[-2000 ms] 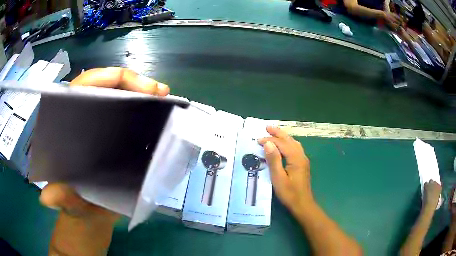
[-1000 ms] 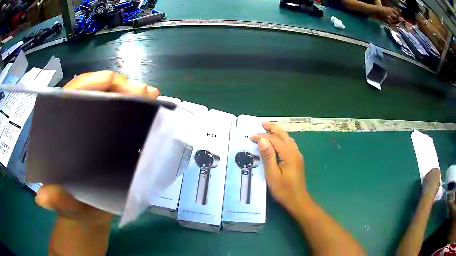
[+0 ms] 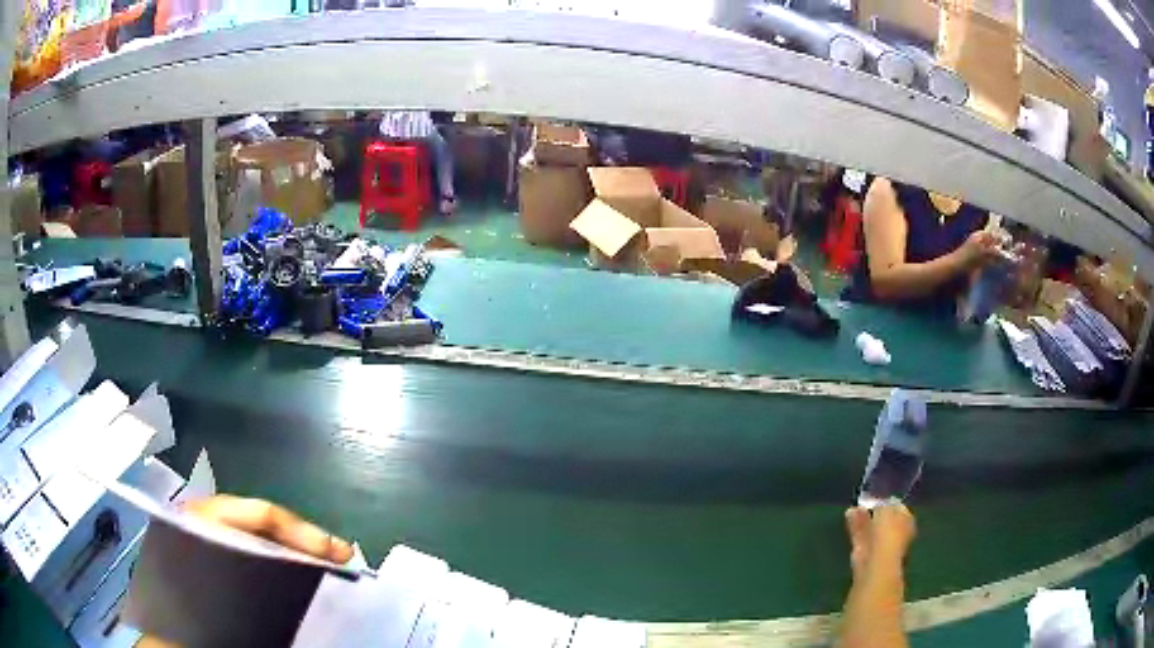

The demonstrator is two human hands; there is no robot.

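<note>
My left hand holds an open retail box at the lower left, its dark hollow end facing me and a white flap out to the right. My right hand is stretched over the belt, closed at the lower end of a greyish, shiny bagged product. Its fingertips are hidden. A row of white retail boxes lies at the bottom edge, partly cut off.
More boxes with open flaps are stacked at the left. White paper lies at lower right. The far bench bears blue and black parts and a black lump. A person sits behind it. A long shelf crosses above.
The view has tilted up. My right hand has left the box row and reached forward to the product on the belt. My left hand still holds the open box, now lower in view.
</note>
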